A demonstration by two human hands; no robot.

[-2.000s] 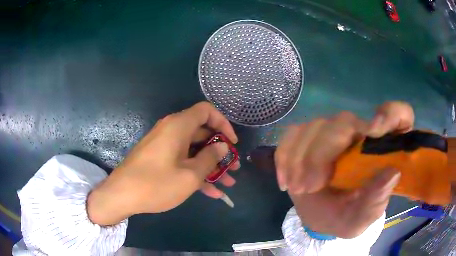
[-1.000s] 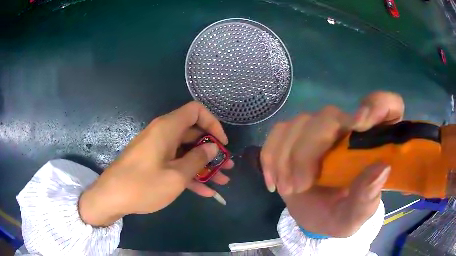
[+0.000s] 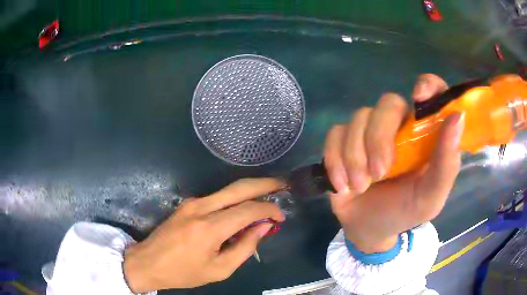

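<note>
My left hand point(image 3: 214, 233) holds a small red housing point(image 3: 271, 228) low over the mat; my fingers hide most of it and its open side does not show. My right hand point(image 3: 387, 155) is closed around the orange electric screwdriver point(image 3: 479, 118), which tilts down to the left. Its dark nose point(image 3: 309, 180) is just right of my left index fingertip; the bit is too blurred to make out. The round grey screw tray point(image 3: 248, 109) lies on the mat beyond my hands, with rows of holes and many silvery specks.
The dark green mat point(image 3: 115, 121) has worn pale patches at left. Beyond its far edge, red units lie on a brighter green strip, one at the far left point(image 3: 49, 34), one at the far right point(image 3: 431, 10) and a smaller one point(image 3: 498, 52). A blue-edged item point(image 3: 511, 219) is at right.
The view has shifted, so the tray sits lower and further left. My left hand has turned and now covers more of the housing. The screwdriver has tilted, its rear end higher.
</note>
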